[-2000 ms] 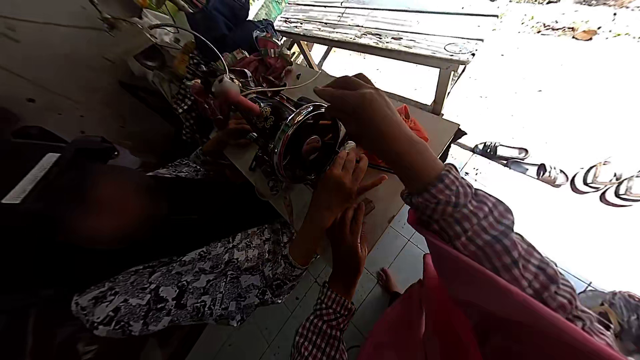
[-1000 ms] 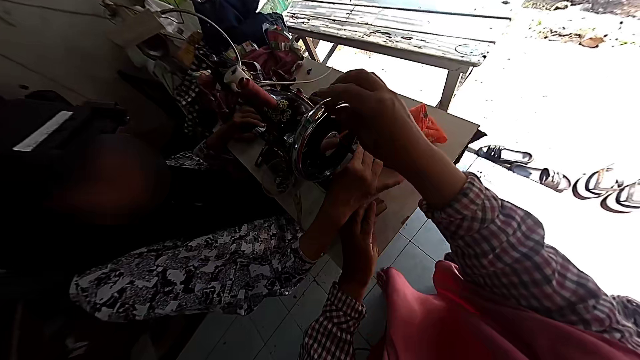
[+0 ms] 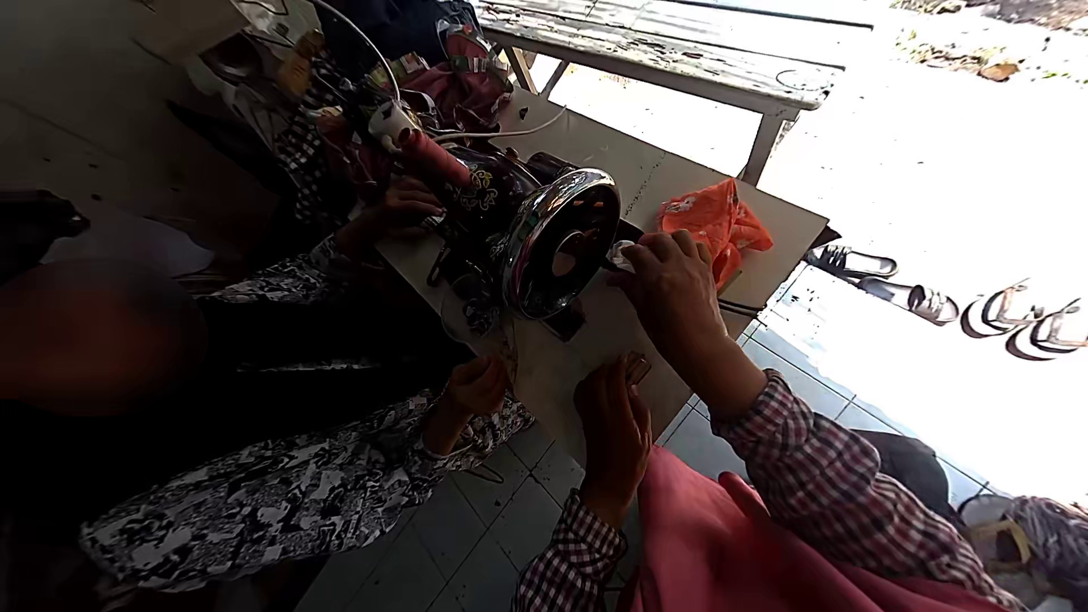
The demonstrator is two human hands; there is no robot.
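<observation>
A black sewing machine [image 3: 489, 191] with gold ornament and a shiny handwheel [image 3: 561, 246] stands on a pale table. Beside the wheel, my right hand [image 3: 680, 289] pinches a small whitish object [image 3: 622, 255], with a dark tip or part next to it; its kind is unclear. Lower down, my left hand [image 3: 614, 425] rests at the table's near edge, its fingers bent by a small brownish block-like object [image 3: 637, 367]; whether it grips this is hidden. A red thread spool [image 3: 433, 157] sits on top of the machine.
A person in patterned sleeves sits at left, one hand [image 3: 476, 387] near the table edge, the other [image 3: 399, 208] behind the machine. An orange plastic bag [image 3: 718, 223] lies on the table [image 3: 773, 221]. Beyond are a wooden bench [image 3: 680, 51], shoes [image 3: 909, 297] and piled fabric [image 3: 459, 93].
My right hand has come from the top of the handwheel down to its right side. The other person's near hand has drawn back from the wheel towards the left.
</observation>
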